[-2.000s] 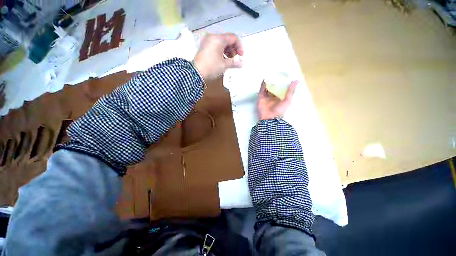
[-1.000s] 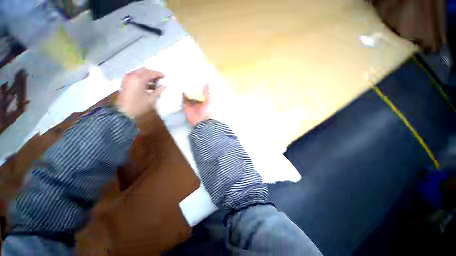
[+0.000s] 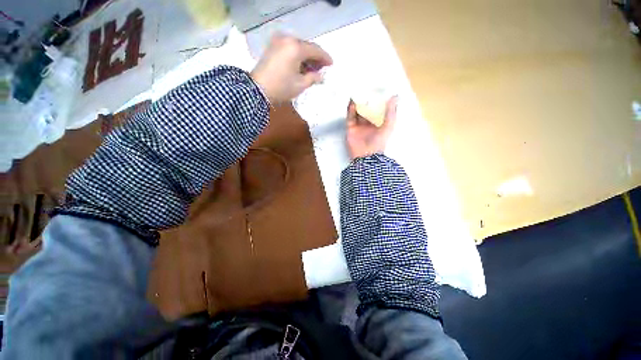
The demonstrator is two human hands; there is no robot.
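Note:
My left hand [image 3: 289,68] is above the white table covering [image 3: 415,190], its thumb and fingertips pinched. Something small and pale may be between them, but glare hides it. My right hand [image 3: 369,132], to its right, holds the squeeze bottle [image 3: 372,110], which has pale yellowish contents. The bottle's nozzle cannot be made out against the white. Brown bag panels [image 3: 288,225] lie overlapped to the left and below my hands, partly under my left sleeve. A curved brown bag handle [image 3: 285,169] and short light lines show on the nearest one.
A smooth tan table [image 3: 520,105] is on the right, with the dark floor [image 3: 555,281] and a yellow line below it. Brown strips [image 3: 112,53] lie on the grey surface at upper left. Clear plastic [image 3: 60,88] is at far left. A dark tool end shows at the top edge.
The view swung right and then back left. Against the panels, both hands stay in nearly the same place and the right hand still holds the bottle.

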